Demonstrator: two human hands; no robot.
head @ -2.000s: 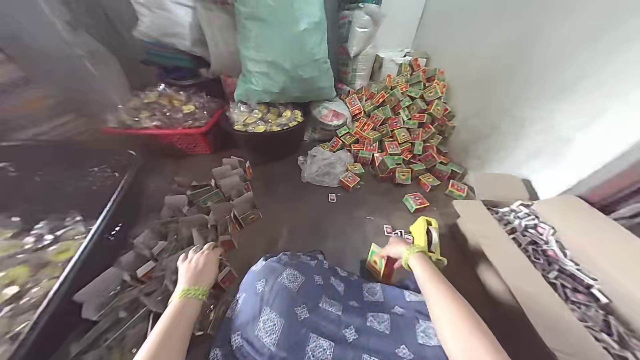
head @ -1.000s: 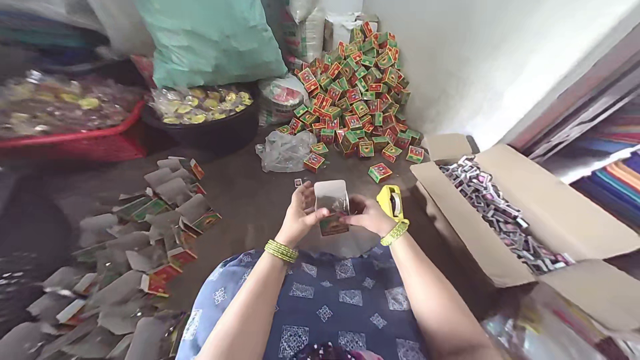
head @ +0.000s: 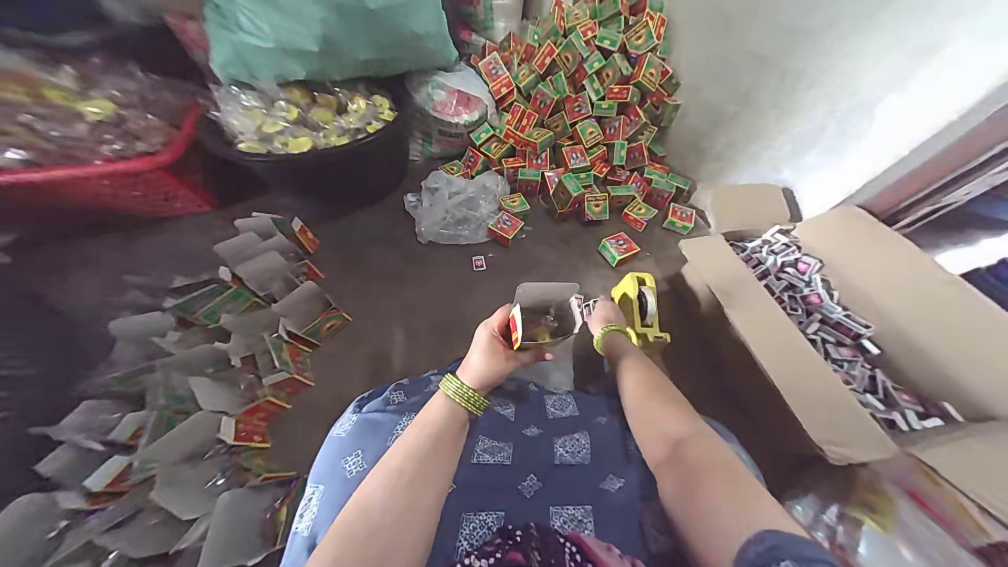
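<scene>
My left hand (head: 492, 354) holds an open-topped small printed carton (head: 545, 319) with its grey flap raised and something shiny inside. At the carton's right edge, my right hand (head: 605, 316) has its fingers on small matchbox-like boxes (head: 589, 307); how many is hidden. Just right of that hand stands a yellow tape dispenser (head: 642, 307) with a white roll. One more small box (head: 479, 263) lies on the floor ahead. Many open cartons (head: 260, 272) spread over the floor at the left.
A heap of closed red and green cartons (head: 579, 118) rises against the wall. At right stands a cardboard box (head: 787, 354) full of small boxes. A crumpled plastic bag (head: 457, 206), a black tub (head: 315, 169) and a red basket (head: 118, 185) stand or lie ahead and left.
My left hand has come from the open cartons at the left to the middle and now holds a carton. My right hand has moved off the carton's side to its right edge. The view has swung right.
</scene>
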